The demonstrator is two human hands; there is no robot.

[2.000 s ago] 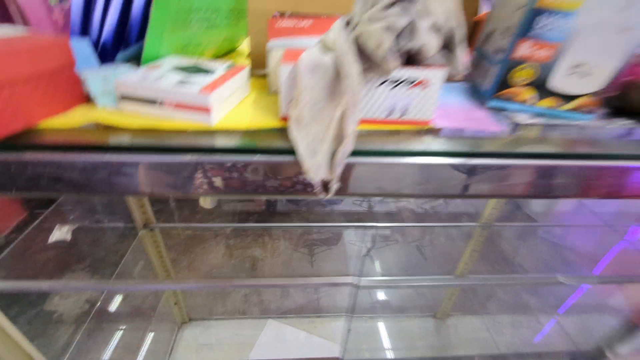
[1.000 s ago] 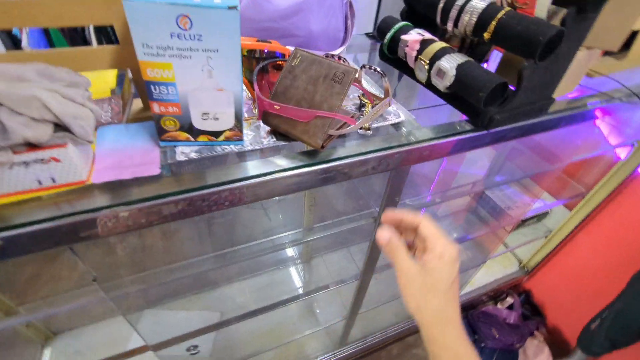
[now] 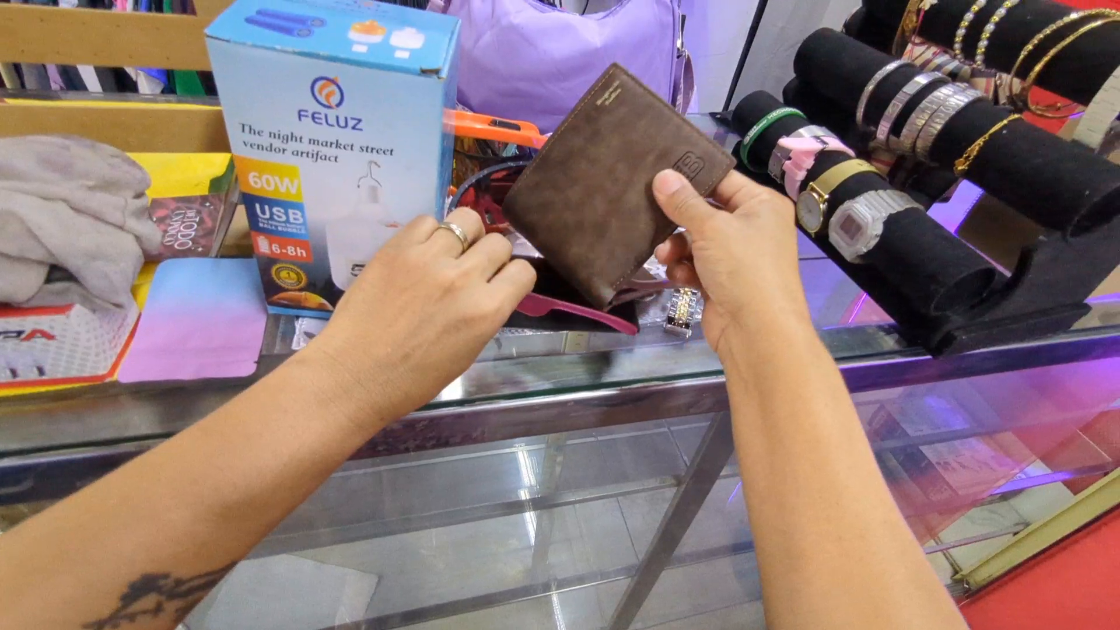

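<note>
My right hand (image 3: 731, 236) grips a brown leather wallet (image 3: 612, 175) by its lower right corner, thumb on the front face, and holds it up over the glass counter. Close to the wallet's left side is my left hand (image 3: 437, 289), a ring on one finger, fingers curled near the sunglasses; whether it pinches anything is hidden. Partly behind the wallet lie sunglasses with a magenta temple (image 3: 582, 312) and others with an orange temple (image 3: 496, 129). A metal-band watch (image 3: 682, 311) rests just below my right hand.
A blue light-bulb box (image 3: 332, 131) stands at left, beside a blue-pink pouch (image 3: 199, 319), a grey cloth (image 3: 74, 219) and a white-red box (image 3: 61, 346). Behind is a purple bag (image 3: 569, 57). Black display rolls (image 3: 945, 254) with watches and bracelets stand at right. The counter's metal edge (image 3: 560, 416) runs in front.
The wallet lay on the sunglasses a second ago; it is now raised in my right hand. My left hand has come into view beside it. The view has moved closer to the counter.
</note>
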